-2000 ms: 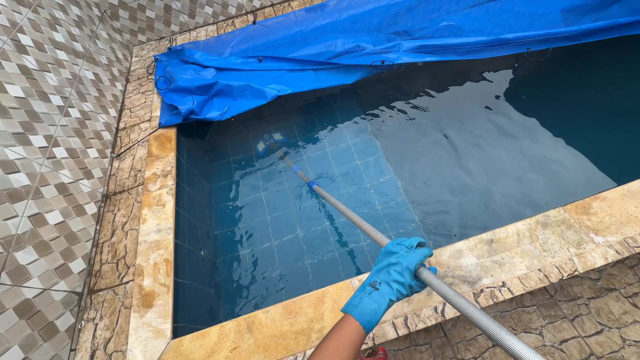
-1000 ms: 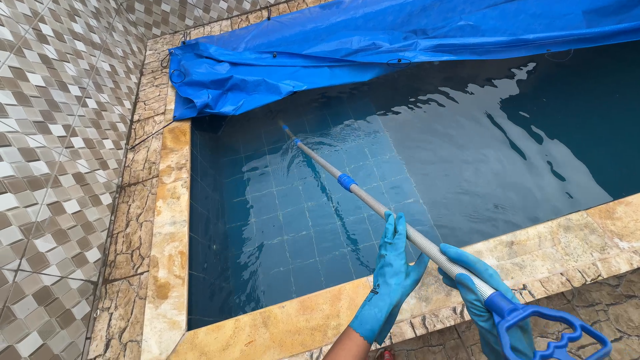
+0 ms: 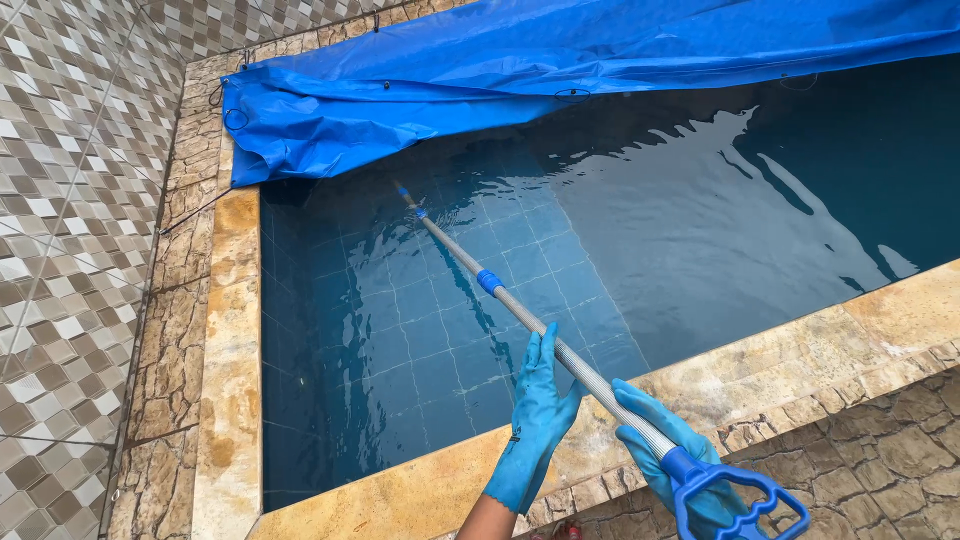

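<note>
A long ribbed telescopic pole [image 3: 517, 306] with blue collars slants from the lower right into the pool water [image 3: 420, 322]. Its far end is under the surface, and what it bears there cannot be made out. My left hand [image 3: 541, 416], in a blue rubber glove, lies against the underside of the pole with fingers extended and thumb apart. My right hand [image 3: 675, 457], gloved alike, is around the pole's near end beside the blue plastic handle [image 3: 742, 499]; its palm is partly hidden behind the pole and handle.
A blue tarpaulin cover [image 3: 465, 82] lies folded across the pool's far side, with cord loops along its edge. Yellowish stone coping [image 3: 390, 495] borders the water. A tiled wall [image 3: 67, 225] rises at left, and stone-patterned paving [image 3: 862, 457] lies at lower right.
Two seconds ago my left hand was wrapped around the pole and no right hand showed. My right hand and the blue handle have come into view, and the left fingers have straightened.
</note>
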